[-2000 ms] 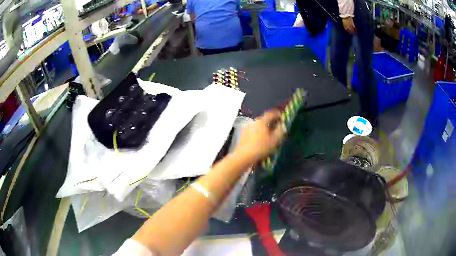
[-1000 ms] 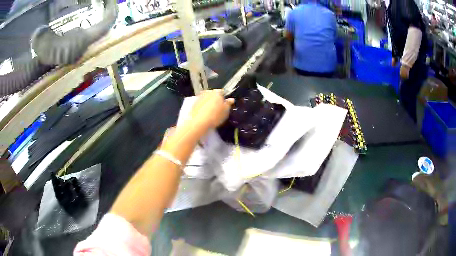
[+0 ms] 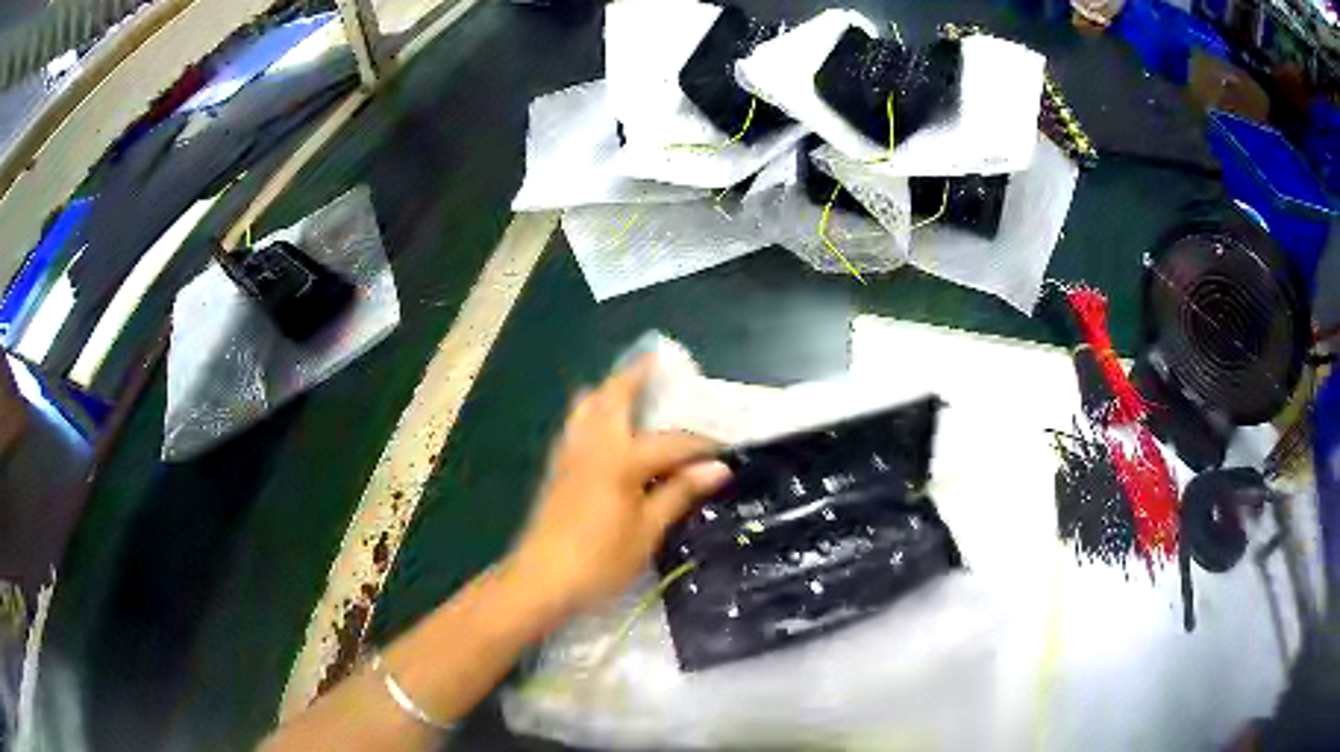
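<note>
A black plastic housing [image 3: 808,536] lies open side up, slightly tilted, in front of me, with round recesses and small metal points inside. A yellow wire [image 3: 647,617] sticks out from its left end. Crinkled whitish wrap [image 3: 852,683] lies under and around it. My left hand [image 3: 603,492], bare and slightly blurred, holds the housing's upper left corner, with the thumb on its edge and some wrap at the fingertips. My right hand is not visible.
More black housings [image 3: 889,81] with yellow wires lie on wrap at the back. Another housing [image 3: 287,287] lies on wrap at the left, beyond the chipped rail [image 3: 426,419]. Red and black wires [image 3: 1124,441] and a round black grille [image 3: 1227,316] are at right. A white sheet [image 3: 999,426] lies behind the housing.
The view has turned down to the near bench. My left hand has left the green studded strip, touched the back pile, and is now on a housing close to me.
</note>
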